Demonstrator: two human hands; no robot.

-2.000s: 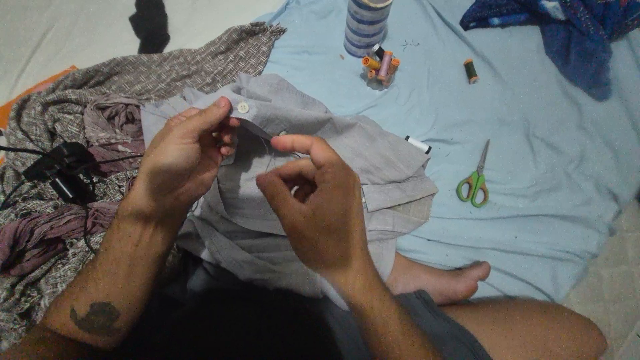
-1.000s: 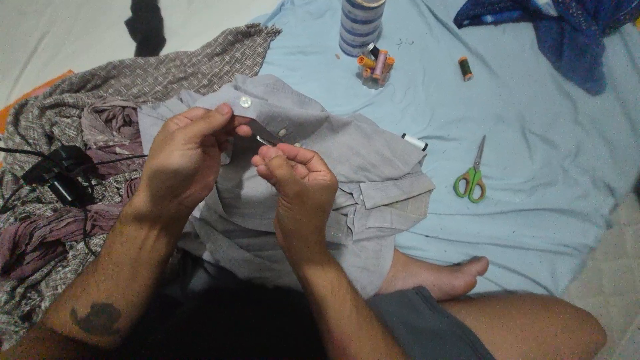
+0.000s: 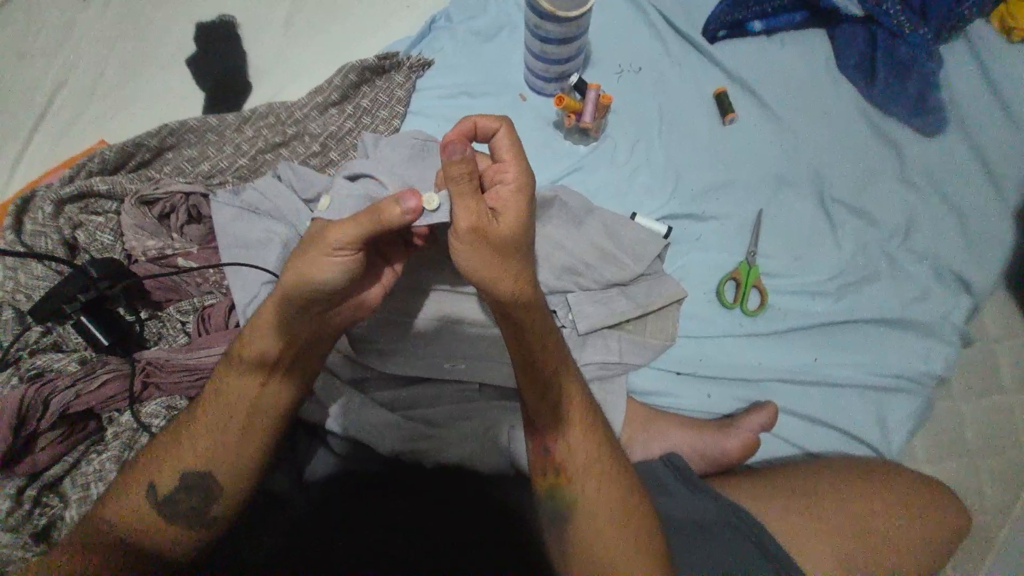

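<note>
A grey button shirt (image 3: 600, 240) lies across my lap and the bed. My left hand (image 3: 360, 248) pinches its edge, the thumb against a white button (image 3: 431, 200). Just right of that button is my right hand (image 3: 492, 208), raised, with thumb and index fingertips close together; whether a needle or thread is between them is too small to tell. A second pale button (image 3: 323, 202) shows on the cloth to the left. Green-handled scissors (image 3: 744, 280) lie at the right, blades pointing away. A white thread spool (image 3: 651, 225) rests by the shirt's far right edge.
Several thread spools (image 3: 590, 106) stand in a small clear container near a striped cylindrical tin (image 3: 556, 48). A dark green spool (image 3: 725, 106) lies farther right, below a blue cloth (image 3: 888, 64). At left are a patterned scarf (image 3: 320, 112) and a black device (image 3: 96, 304) with cables.
My right hand has moved up and away from my lap, beside the button. My left thumb now presses at a button on the shirt's edge, and the cloth there has shifted.
</note>
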